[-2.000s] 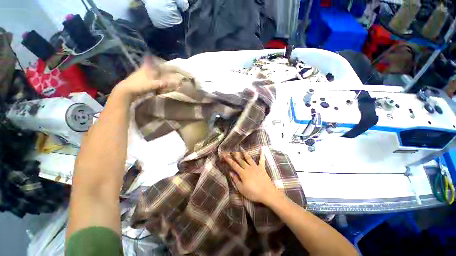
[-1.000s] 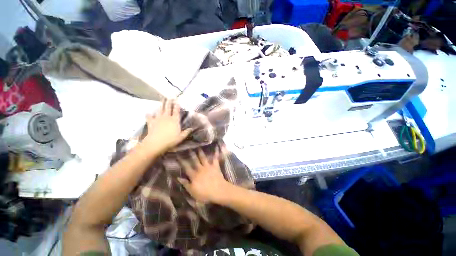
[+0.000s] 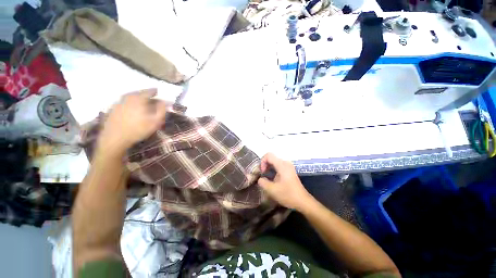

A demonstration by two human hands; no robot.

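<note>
The brown plaid fabric (image 3: 201, 155) lies bunched over the table's front edge and down toward the lap. The white padded cloth (image 3: 95, 79) lies behind it, with a khaki piece (image 3: 109, 43) on top. My right hand (image 3: 277, 179) pinches the plaid fabric's right edge between thumb and fingers. My left hand (image 3: 133, 117) is blurred over the plaid's left part; whether it grips cloth cannot be told. The white sewing machine (image 3: 348, 98) stands to the right, with no cloth visible under its needle area.
A black strap (image 3: 370, 46) hangs over the machine head. Green and yellow scissors (image 3: 481, 136) lie at the table's right end. A blue crate (image 3: 375, 203) with dark cloth is below right. Another machine (image 3: 51, 111) stands at left. A measuring tape (image 3: 380, 159) runs along the front edge.
The plaid has been spread wider to the right and lies flatter. My right hand has gone from flat on it to pinching its right edge. My left hand has moved left.
</note>
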